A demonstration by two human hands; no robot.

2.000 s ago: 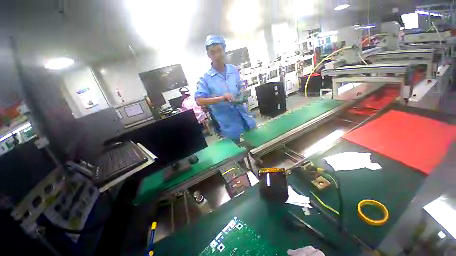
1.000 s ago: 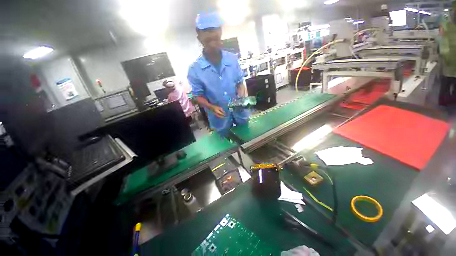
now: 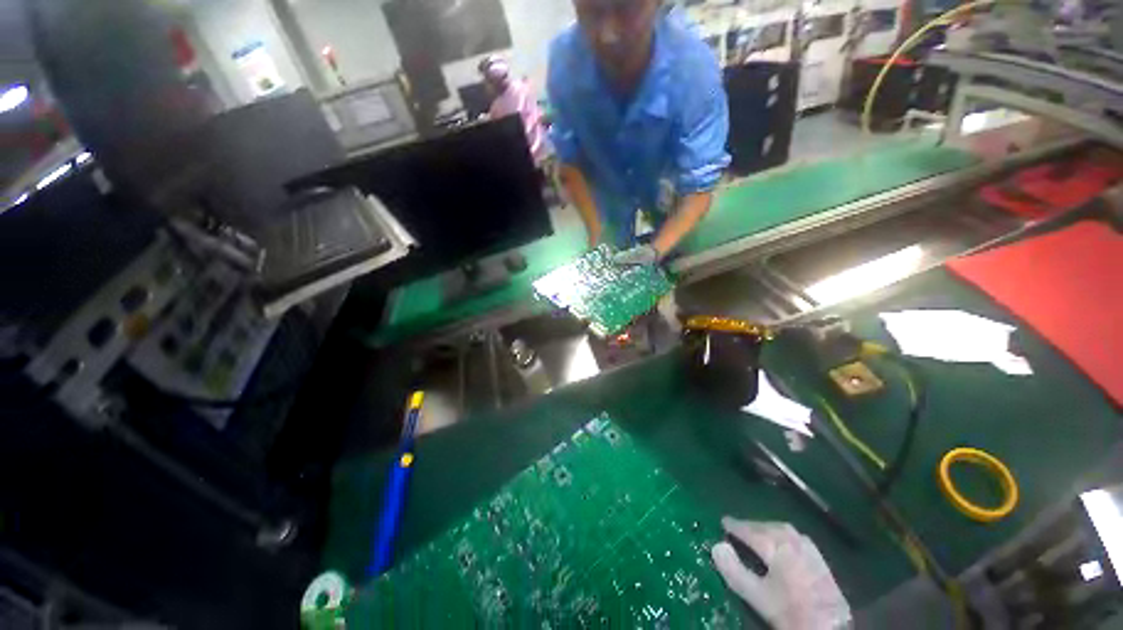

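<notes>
A large green circuit board (image 3: 554, 529) lies on the dark green mat at the bottom centre, its lower part cut off by the edge. My right hand (image 3: 782, 576), in a white glove, is at the board's right edge, with a short dark piece showing between thumb and fingers; what it belongs to is unclear. My left hand is not in view. A blue solder sucker (image 3: 393, 511) with a yellow end lies left of the board. A solder reel (image 3: 325, 593) is at the bottom left. Across the bench a person in blue holds another green board (image 3: 605, 289).
A black holder with amber tape (image 3: 723, 359) stands behind the board. Right of it are white paper scraps (image 3: 778, 409), a small tan square (image 3: 856, 379), cables, tweezers (image 3: 794, 478) and a yellow tape ring (image 3: 978, 484). A red sheet (image 3: 1059, 302) is far right. A monitor (image 3: 431, 222) stands behind left.
The view has tilted down, showing more of the board, my right hand and the reel. The person opposite has come closer and now holds their board over the near edge of the conveyor.
</notes>
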